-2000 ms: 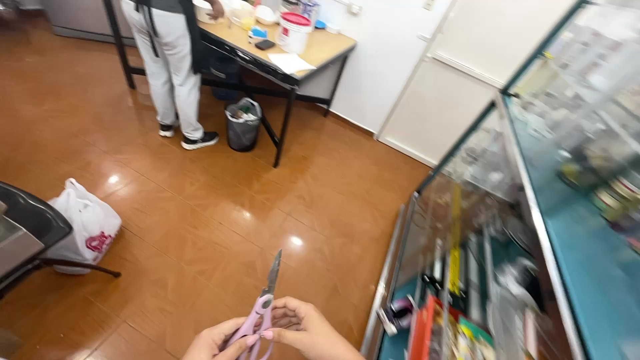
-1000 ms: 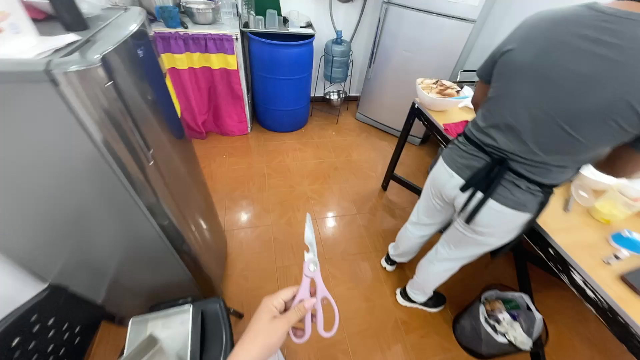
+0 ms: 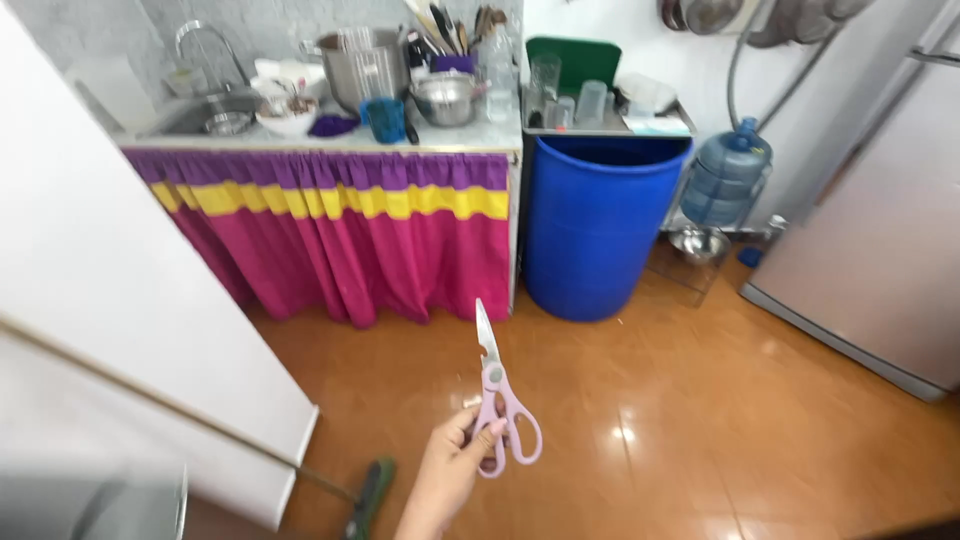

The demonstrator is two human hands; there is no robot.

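Note:
My left hand (image 3: 454, 455) comes up from the bottom edge, its thumb and fingers closed on one handle loop of the pink-handled kitchen scissors (image 3: 493, 375). The metal blades are together and point up, with a notch in the blade edge near the pivot. The other handle loop stands out to the right of my fingers. Beyond the scissors are the orange tiled floor and the pink curtain under the counter. My right hand is out of view.
A sink counter (image 3: 292, 144) holds a steel pot (image 3: 366, 75), bowls and utensils. Right of it stand a blue plastic barrel (image 3: 592, 232), a water jug (image 3: 726, 176) and a fridge (image 3: 862, 225). A white panel (image 3: 142, 247) and a green broom or brush head (image 3: 369, 499) are at left.
The view has swung left from the work table and the standing person to the sink counter. Two seconds ago both hands were at the scissors; now only my left hand shows, holding them.

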